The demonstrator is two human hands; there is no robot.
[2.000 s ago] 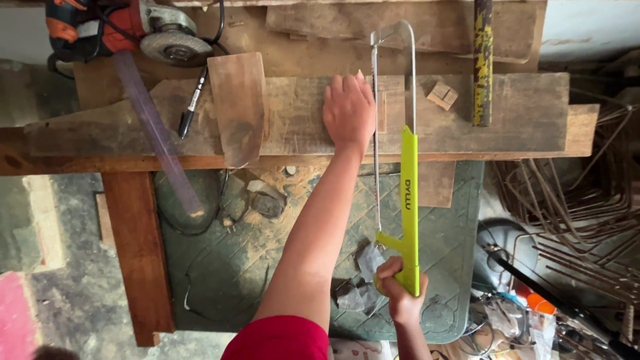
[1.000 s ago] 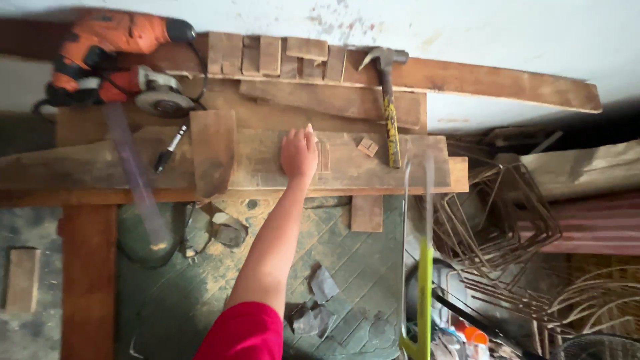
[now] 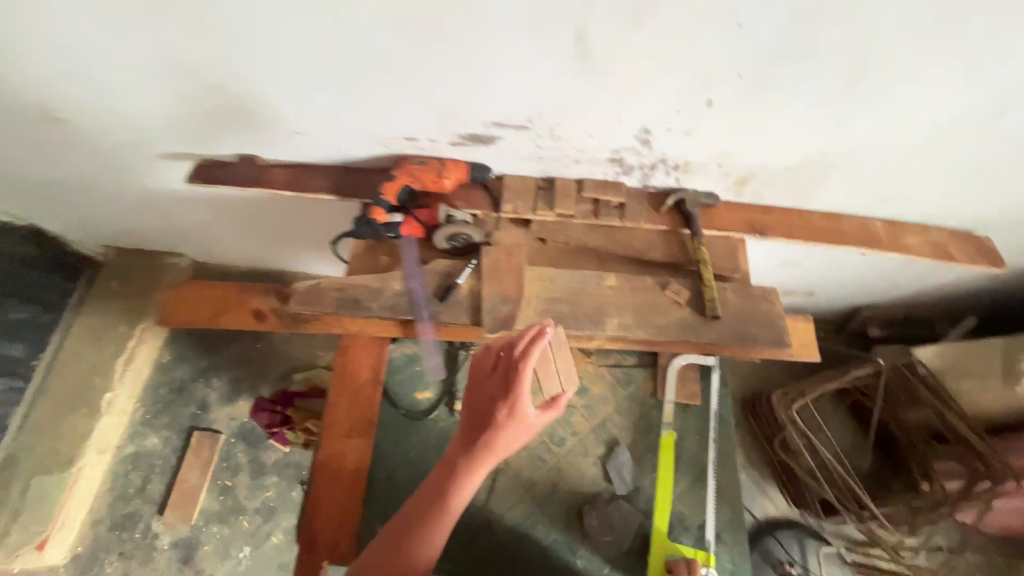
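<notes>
My left hand (image 3: 508,392) is raised in front of the bench edge, its thumb and fingers closed on a small wooden block (image 3: 555,366) with a line along its face. At the bottom edge, my right hand (image 3: 682,566) shows only in part, around the handle end of a hacksaw (image 3: 662,496) with a yellow-green frame. The saw stands upright in view, its blade on the right side. Behind lies a wide plank (image 3: 640,308) bearing a small wood piece (image 3: 676,291) and a claw hammer (image 3: 702,264). A shorter board (image 3: 502,284) lies across the plank, beside a black marker (image 3: 458,280).
An orange power drill (image 3: 424,178) and an angle grinder (image 3: 458,230) lie at the back left, near a clear ruler-like strip (image 3: 420,312). Several wood blocks (image 3: 564,196) line the back board by the wall. Bent metal rods (image 3: 848,440) fill the right side. A wood offcut (image 3: 193,478) lies on the floor.
My left hand, earlier resting on the plank, has come off it and now holds a small block in the air. The hacksaw has moved away from the plank. The view has shifted widely toward the wall.
</notes>
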